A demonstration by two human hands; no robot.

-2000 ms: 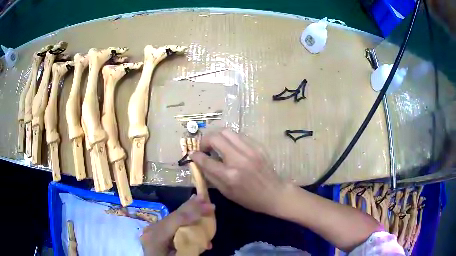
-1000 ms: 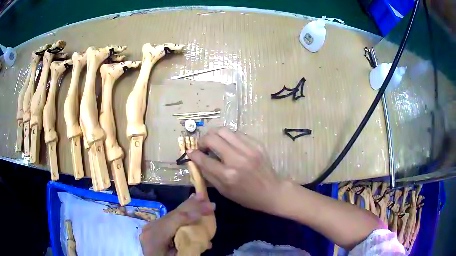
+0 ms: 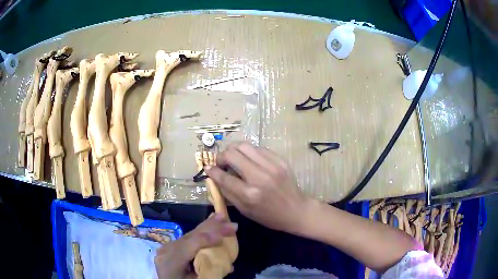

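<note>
My left hand (image 3: pixel 191 246) grips a tan limb part (image 3: pixel 217 255) at the bench's front edge. The limb's pale toed end points away from me, over the bench. My right hand (image 3: pixel 255 177) has its fingertips pressed on a dark trim piece (image 3: pixel 200 174) at the limb, just below the toes. The trim sticks out on the left side of the limb. My right fingertips hide the rest of it.
Several tan limbs (image 3: pixel 149 117) lie in a row at left. Pale sticks (image 3: pixel 215 128) and a small white cap (image 3: pixel 208 139) lie beyond the toes. Loose dark trims (image 3: pixel 325 147), white bottles (image 3: pixel 341 41), a metal rod (image 3: pixel 425 147) and a black cable (image 3: pixel 396 131) lie at right. Blue bins (image 3: pixel 61 240) stand below.
Both hands stay in nearly the same place, with the limb shifted only very slightly. The dark trim remains pinched at the limb.
</note>
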